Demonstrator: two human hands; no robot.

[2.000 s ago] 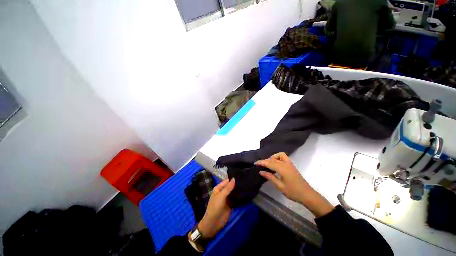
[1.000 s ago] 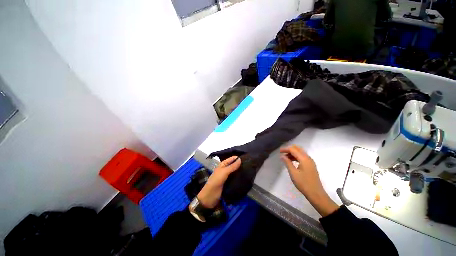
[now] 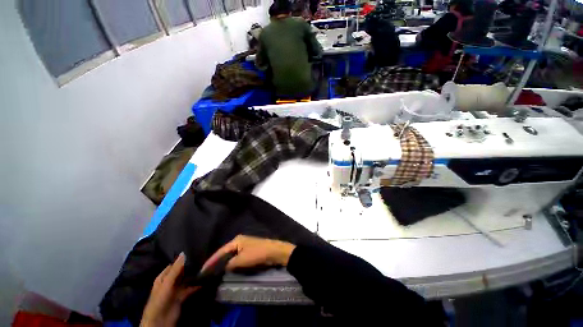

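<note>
The dark grey garment part [image 3: 217, 220] lies over the left end of the white table and hangs over its front edge, joined to the plaid garment [image 3: 268, 150] behind it. My left hand [image 3: 167, 290] is at the table's front left corner, its fingers at the dark cloth. My right hand [image 3: 246, 254] is just right of it, fingers closed on a fold of the dark cloth. The blurred fingertips are partly hidden in the cloth. The sewing machine [image 3: 383, 159] stands to the right of both hands.
A tan check scrap [image 3: 412, 156] drapes over the machine head. A black pad [image 3: 422, 203] lies under the arm. A thread cone [image 3: 482, 96] stands behind. A person in green [image 3: 286, 57] is at the back. A white wall [image 3: 121, 134] is at the left; a red stool [image 3: 45, 317] shows bottom left.
The view has swung right, showing the whole machine. More plaid cloth shows on the table. My right hand, apart from the cloth one second ago, is now on it beside my left hand.
</note>
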